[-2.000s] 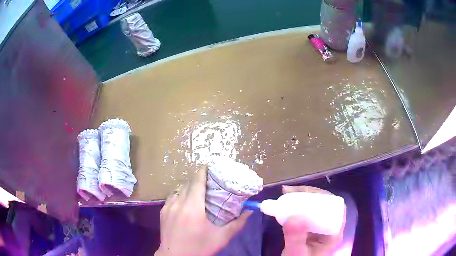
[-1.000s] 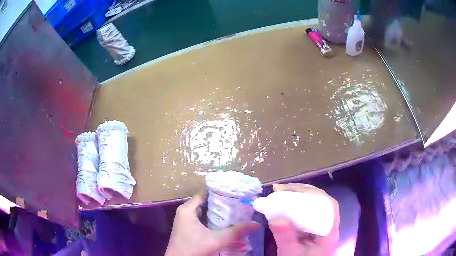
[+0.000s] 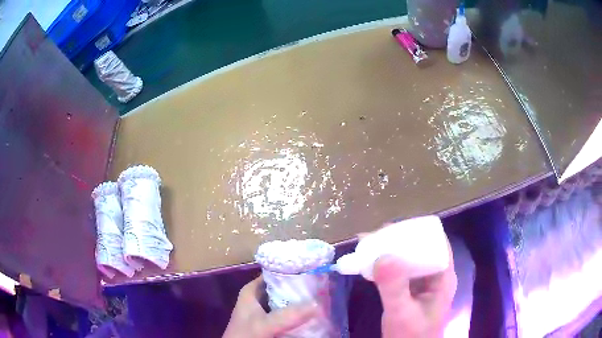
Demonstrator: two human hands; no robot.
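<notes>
A white tubular piece (image 3: 295, 284) with a bumpy ruffled rim on top stands roughly upright at the board's near edge. My left hand (image 3: 269, 317) holds it around its lower part, and its bottom end is hidden. My right hand (image 3: 412, 297) holds a white squeeze bottle (image 3: 409, 247) on its side. The bottle's blue nozzle (image 3: 321, 269) points left and meets the tube just below the ruffled rim. Two more white tubular pieces (image 3: 142, 218) lie side by side at the board's left, ruffled ends away from me.
A tan, shiny, spotted board (image 3: 264, 86) lies between a dark red-stained panel (image 3: 53, 152) and a reflective right panel. A pink tube (image 3: 410, 46), a small bottle (image 3: 459, 41) and a grey jar (image 3: 430, 20) are at back right. A green belt carries another tubular piece (image 3: 119, 77) near a blue crate (image 3: 89, 26).
The held tube has come more upright and its rim has turned. The bottle stays against it, now held more from below. The piece on the belt has moved left. The view has shifted slightly.
</notes>
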